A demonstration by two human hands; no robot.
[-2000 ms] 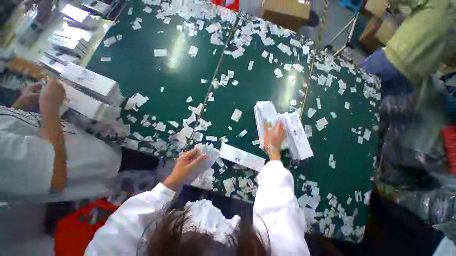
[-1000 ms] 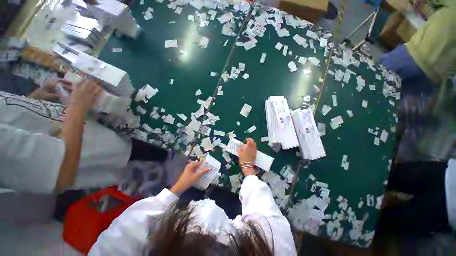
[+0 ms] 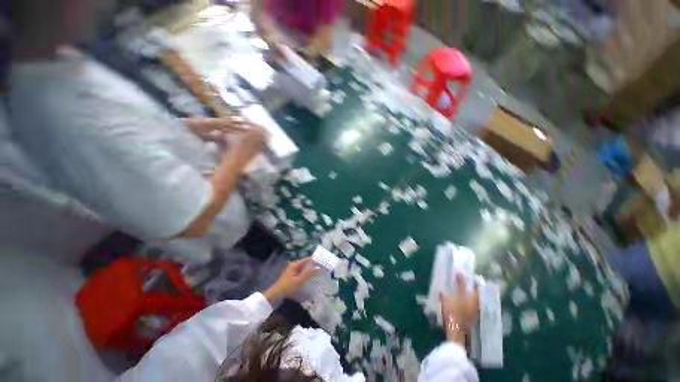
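Observation:
The picture is blurred. My left hand (image 3: pixel 296 276) holds a small pale label sheet (image 3: pixel 324 258) at its fingertips, over the near edge of the table. My right hand (image 3: pixel 460 307) is on the slim white product boxes (image 3: pixel 451 262), with its fingers at a box in the left row. A second row of white boxes (image 3: pixel 489 324) lies just right of this hand, side by side with the first. Which box the fingers grip, and any sticker, is too blurred to see.
Green table (image 3: pixel 388 224) with many backing paper scraps (image 3: pixel 408 246). A worker's hands (image 3: pixel 242 142) are at a white box (image 3: pixel 270 130) on the left. Red stools stand near left (image 3: pixel 134 302) and beyond the table (image 3: pixel 444 78). A brown carton (image 3: pixel 516 138) is beyond the far edge.
The view has swung left. My right hand has moved from the single box in front of me to the box rows on the right; that box is gone from its place. My left hand still holds the sheet.

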